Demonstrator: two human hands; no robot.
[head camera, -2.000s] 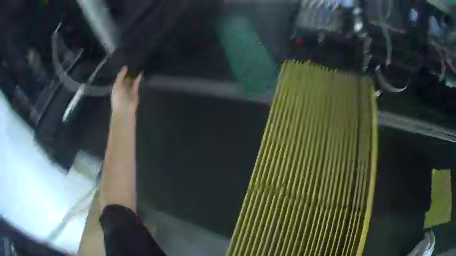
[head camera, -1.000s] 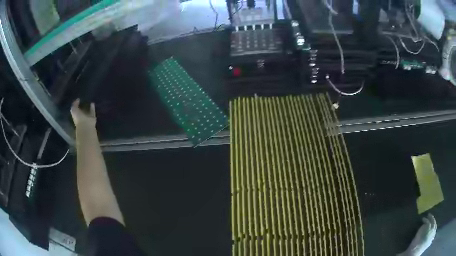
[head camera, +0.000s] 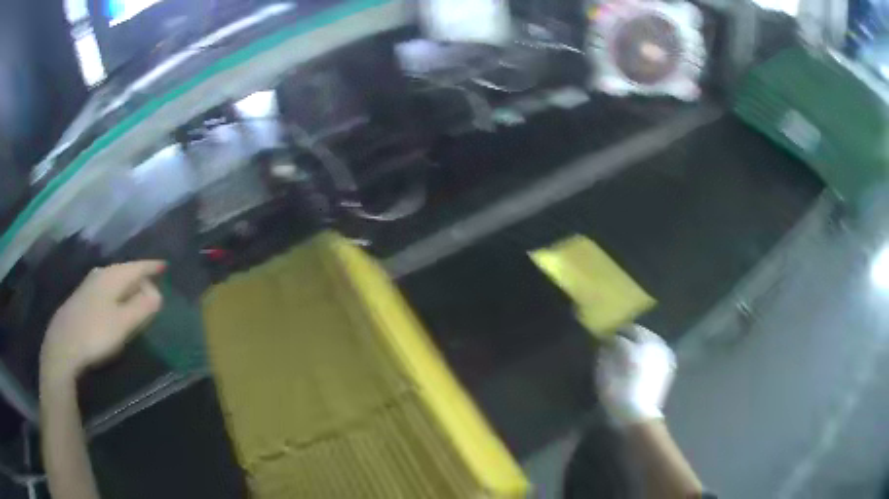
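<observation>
A thick block of yellow boards (head camera: 312, 361) stands close together on the dark bench, running from the centre to the bottom edge. My left hand (head camera: 102, 317) is bare and empty, thumb and fingers apart, left of the block. Part of a green board (head camera: 180, 326) shows blurred beside it. My right hand (head camera: 636, 375) wears a white glove. Its fingertips meet the lower end of a small yellow sheet (head camera: 599, 285) right of the block; blur hides whether they grip it.
A round fan (head camera: 648, 51) in a pale frame stands at the rear. Green boards with a white label (head camera: 814, 122) are stacked at the right end. Dark equipment with a red light (head camera: 214, 254) and loose wires lies behind the block. Grey floor shows at lower right.
The view has swung right, bringing the fan and green stack into view. My right glove has come up against the yellow sheet's lower end. My left hand is nearer the block and the green board.
</observation>
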